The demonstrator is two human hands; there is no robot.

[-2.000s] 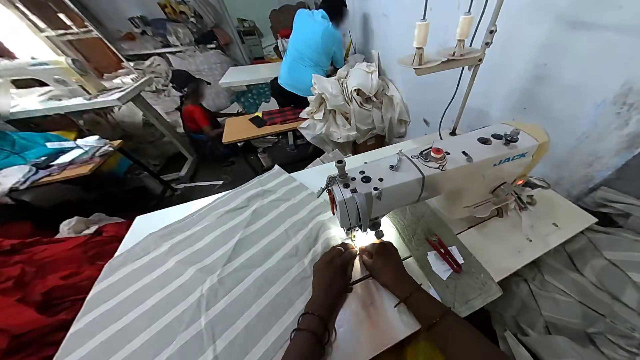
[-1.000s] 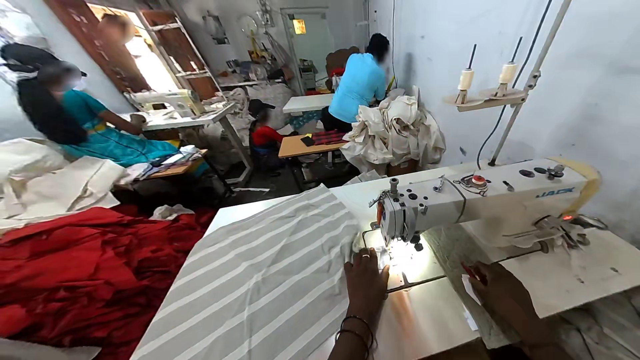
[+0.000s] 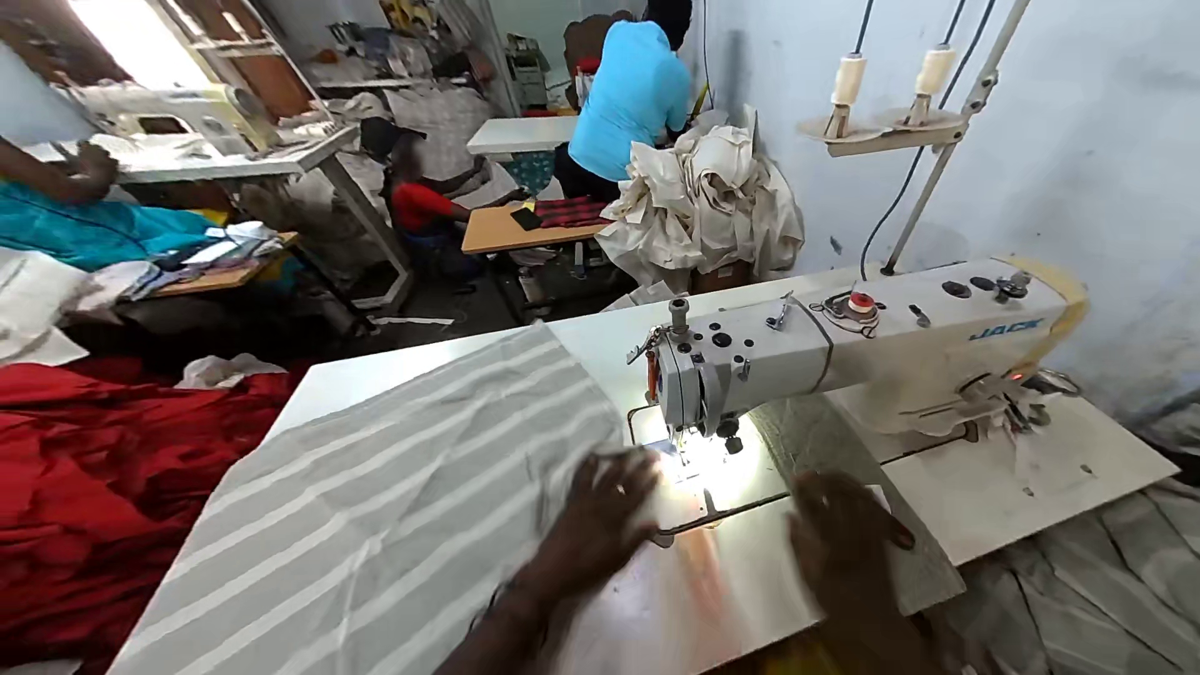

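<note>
A white Jack sewing machine (image 3: 872,347) stands on a pale table, its lamp lighting the needle area. Grey cloth with white stripes (image 3: 394,506) covers the table's left half. My left hand (image 3: 609,502) is at the cloth's right edge, just left of the presser foot; blur hides whether its fingers grip the cloth. To the right of the needle area, my right hand (image 3: 839,525) is over a grey-green mat (image 3: 816,450), beside a small white paper (image 3: 878,497) and the red end of a tool (image 3: 902,536). It partly covers both, and whether it holds the tool cannot be made out.
Two thread cones (image 3: 848,80) sit on a stand behind the machine. Red fabric (image 3: 122,459) lies at the left, and more striped cloth (image 3: 1097,572) at the lower right. Beyond the table are a heap of cream cloth (image 3: 712,202) and several people at other tables.
Two seconds ago both hands were together at the needle; now they are apart. Since one second ago, my right hand has moved nearer the needle area. The view has shifted.
</note>
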